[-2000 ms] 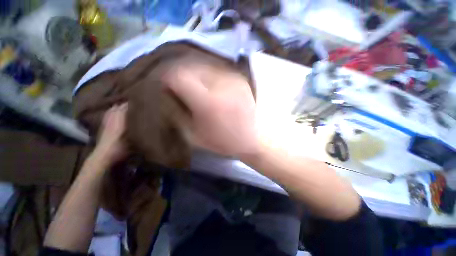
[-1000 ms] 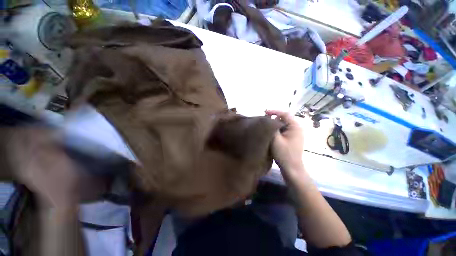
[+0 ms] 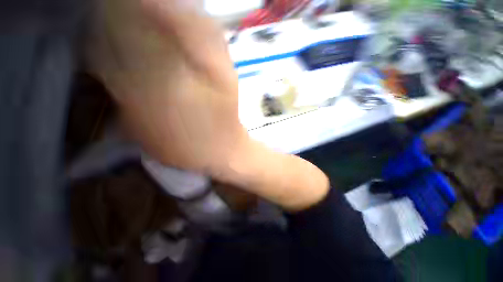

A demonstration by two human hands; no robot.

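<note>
My right hand (image 3: 165, 82) is large and blurred at the upper left, close to the camera, with the forearm running down to a black sleeve. Its fingers are cut off or lost in blur, so its grip is unclear. Dark brown cloth (image 3: 105, 212) with pale grey parts (image 3: 185, 182) hangs below and left of the hand, strongly blurred. A dark grey blurred mass fills the left edge. My left hand cannot be made out.
The white sewing machine (image 3: 298, 60) with a blue stripe stands on the white table (image 3: 342, 124) behind my forearm. Dark scissor handles (image 3: 271, 104) lie on it. At the right are blue bins (image 3: 422, 182) with brown pieces, and white sheets (image 3: 391, 220) lie below.
The view has swung right, bringing the blue bins in. My right hand has come up close to the camera. The brown cloth has left the table top in view and shows low at the left.
</note>
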